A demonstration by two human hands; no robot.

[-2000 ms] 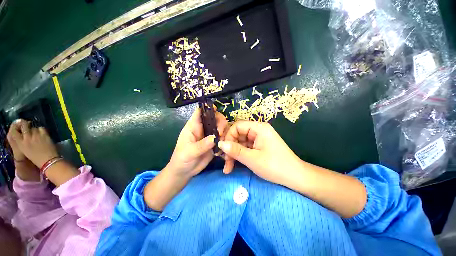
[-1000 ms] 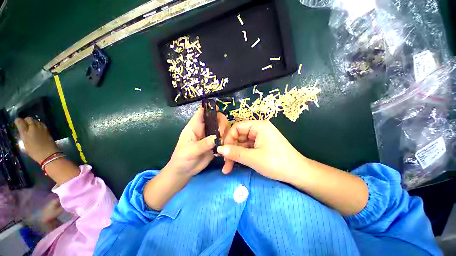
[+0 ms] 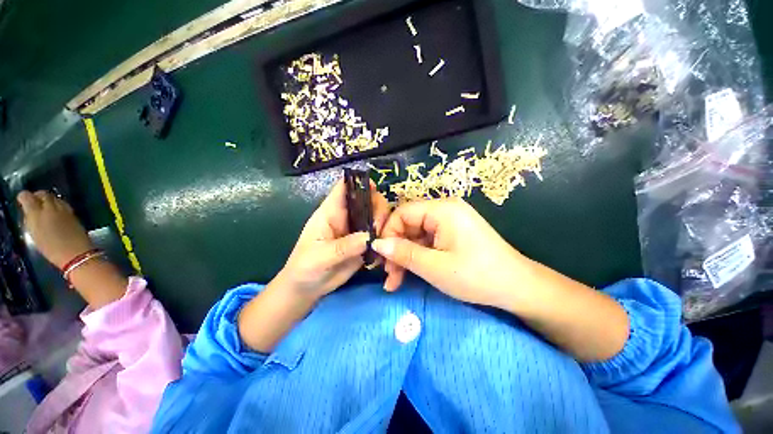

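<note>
A black plastic housing (image 3: 359,203) stands edge-on in my left hand (image 3: 326,246), its far end pointing at the tray. My left thumb and fingers hold its sides. My right hand (image 3: 453,254) is at the housing's near end, thumb and forefinger tips pinched against it. Whether a small part is between those fingertips is too small to tell. The black parts tray (image 3: 394,93) lies beyond my hands, with small white and yellow parts (image 3: 318,110) heaped at its left. A pile of pale pins (image 3: 483,174) lies on the bench just below the tray.
Clear bags of parts (image 3: 703,203) lie at the right. A dark housing (image 3: 159,103) sits left of the tray, near the pale guide rail (image 3: 186,52). Yellow tape (image 3: 110,191) runs at the left; beyond it is a coworker's hand (image 3: 55,227) and pink sleeve near dark items.
My hands stay at the housing, with only small finger shifts. The view has shifted slightly. The coworker's two hands were together earlier; now one is at the dark items and the other is out of clear view.
</note>
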